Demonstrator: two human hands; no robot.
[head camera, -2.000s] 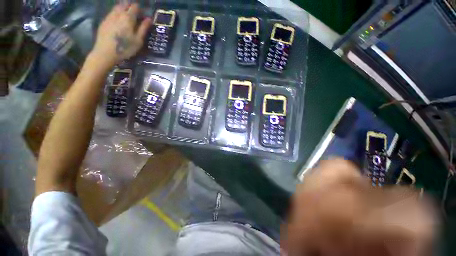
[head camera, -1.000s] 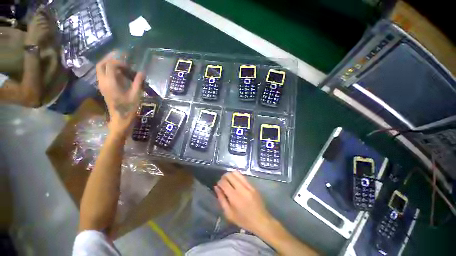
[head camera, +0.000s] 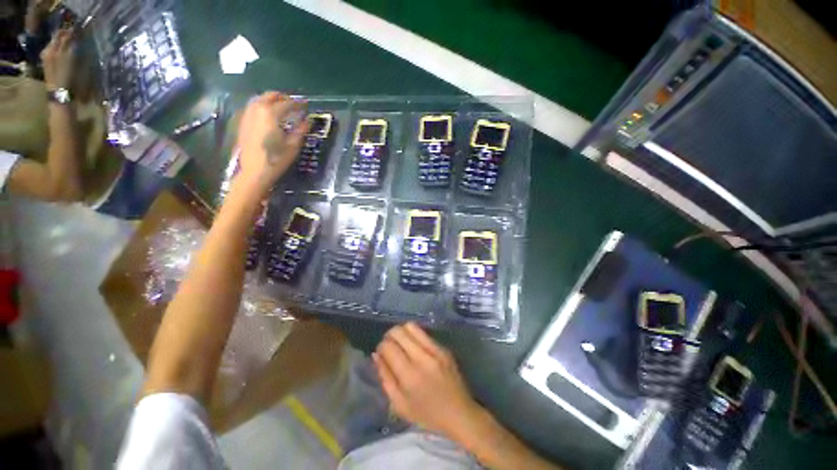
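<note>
A clear blister tray (head camera: 525, 197) holds several black keypad phones (head camera: 420, 250) face up in two rows, with gold-yellow frames round their screens. My left hand (head camera: 271, 142) is over the tray's top-left part, its fingertips at the edge of a phone (head camera: 317, 145); whether it grips anything is hidden. My right hand (head camera: 420, 378) is below the tray's near edge, empty, fingers loosely bent. One phone (head camera: 661, 344) lies on a dark blue RF test fixture (head camera: 601, 335) at the right. Another phone (head camera: 716, 413) lies on a second fixture (head camera: 647, 445) beside it.
A wide grey tester (head camera: 734, 138) stands at the upper right, with thin orange cables (head camera: 797, 353) near it. A white scrap (head camera: 238, 55) lies beyond the tray. Stacked trays (head camera: 147, 69) and another person's arm (head camera: 60, 138) are at the upper left. An open carton (head camera: 147, 248) is below left.
My left hand has moved from the tray's left edge in over its top-left part. My right hand, away at the right at first, came to the near edge and stays there.
</note>
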